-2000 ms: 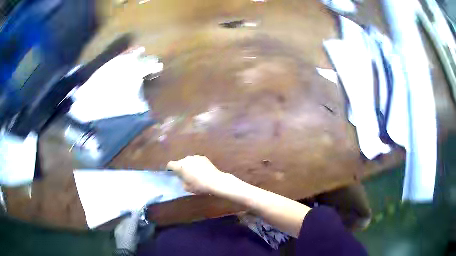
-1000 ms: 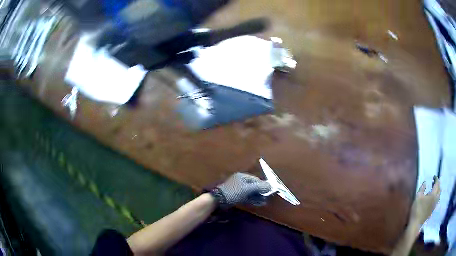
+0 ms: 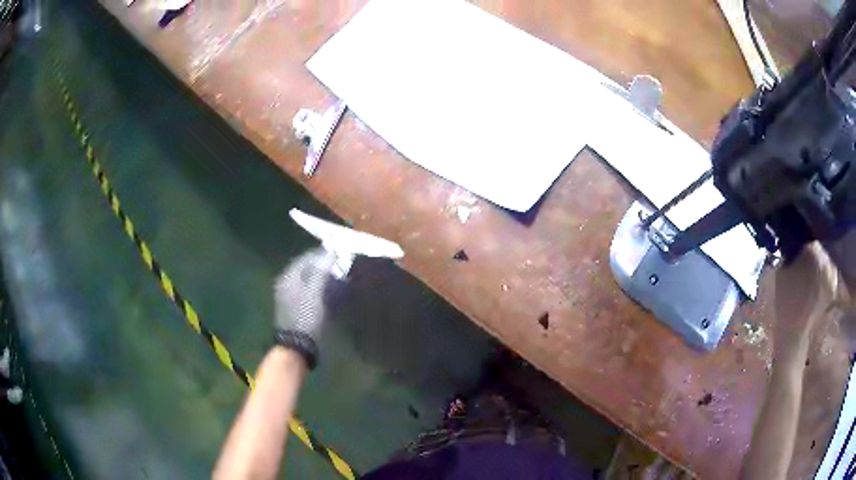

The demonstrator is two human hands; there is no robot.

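My left hand (image 3: 303,295), in a grey mesh glove, holds a silver clamp (image 3: 349,241) by its handle end over the table's near edge. The white paper marker (image 3: 469,103) tops a dark-edged stack with a stepped corner. The cutter's dark body (image 3: 784,169) stands at the right; its silver base plate (image 3: 671,281) rests on the table at the stack's narrow end. My right forearm (image 3: 793,347) reaches up to the cutter; the hand is hidden or merges with it.
A second silver clamp (image 3: 322,138) lies beside the stack's near edge. Another clamp (image 3: 645,97) sits at its far edge. Small dark scraps (image 3: 544,321) lie on the brown table (image 3: 497,300). Yellow-black tape (image 3: 192,314) marks the green floor. White-topped pieces (image 3: 838,450) show bottom right.
The view has swung left onto another stack. My left hand still holds the clamp, now at the table edge. My right arm has moved from the white pieces to the cutter.
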